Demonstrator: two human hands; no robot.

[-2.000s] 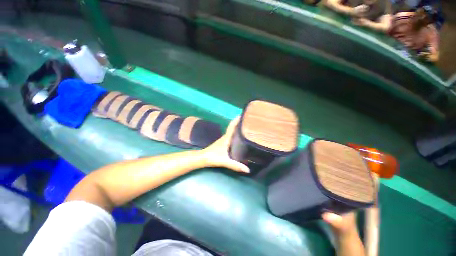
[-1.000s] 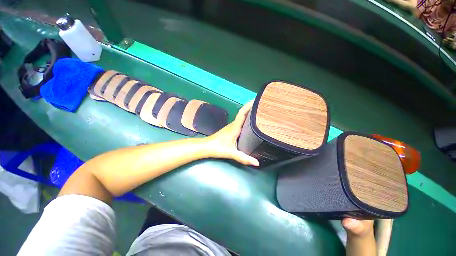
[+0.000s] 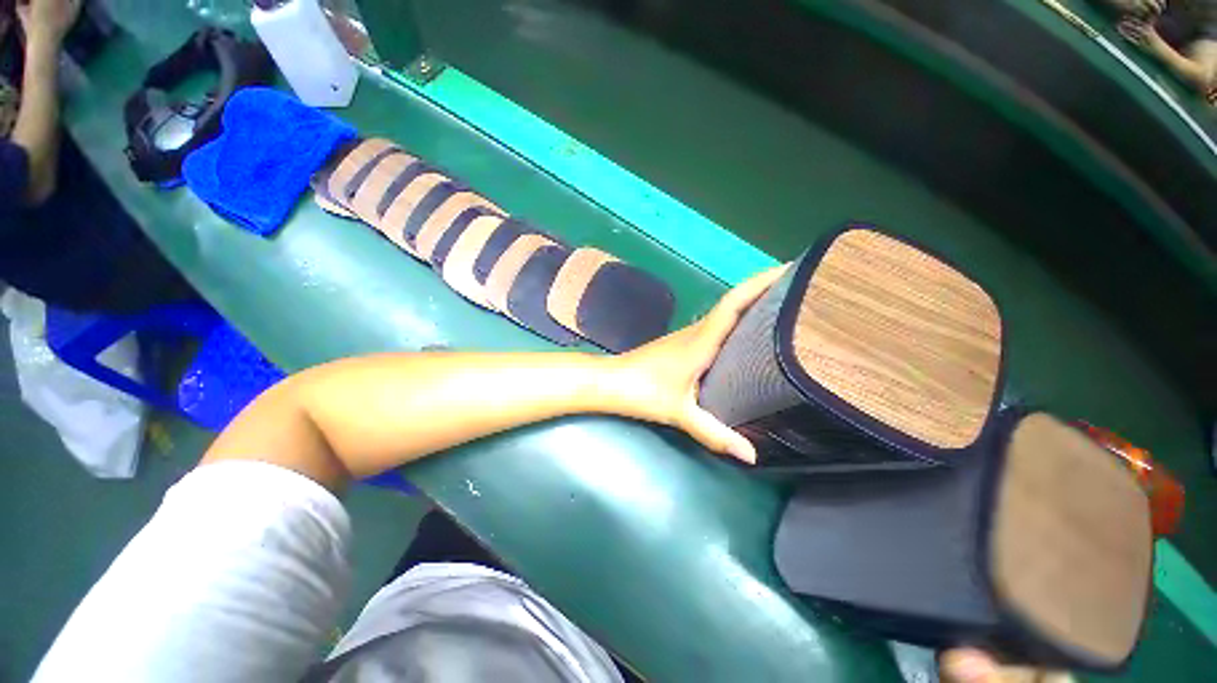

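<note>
Two grey fabric speakers with wood-grain tops stand on the green bench. My left hand (image 3: pixel 681 380) holds the left speaker (image 3: pixel 754 374) around its left side, thumb at the lower front, fingers behind. The right speaker (image 3: pixel 881 547) is tilted, its wood top turned towards the right, and looks blurred. My right hand (image 3: pixel 974 664) is at its lower edge at the bottom of the view; only a few fingertips show, the rest is hidden or cut off. The orange mallet head (image 3: pixel 1158 487) shows partly behind the right speaker.
An overlapping row of top panels (image 3: pixel 461 254) lies on the bench (image 3: pixel 561 514), with a blue cloth (image 3: pixel 264 158), a black ring-like item (image 3: pixel 167 127) and a white bottle (image 3: pixel 307 51) beyond. A person sits at upper left; an arm shows at upper right. A sunken green conveyor runs behind.
Both speakers appear farther right and lower in the view, and the right one has tipped further. The left hand stays on the left speaker. Less of the right hand shows. The view has shifted.
</note>
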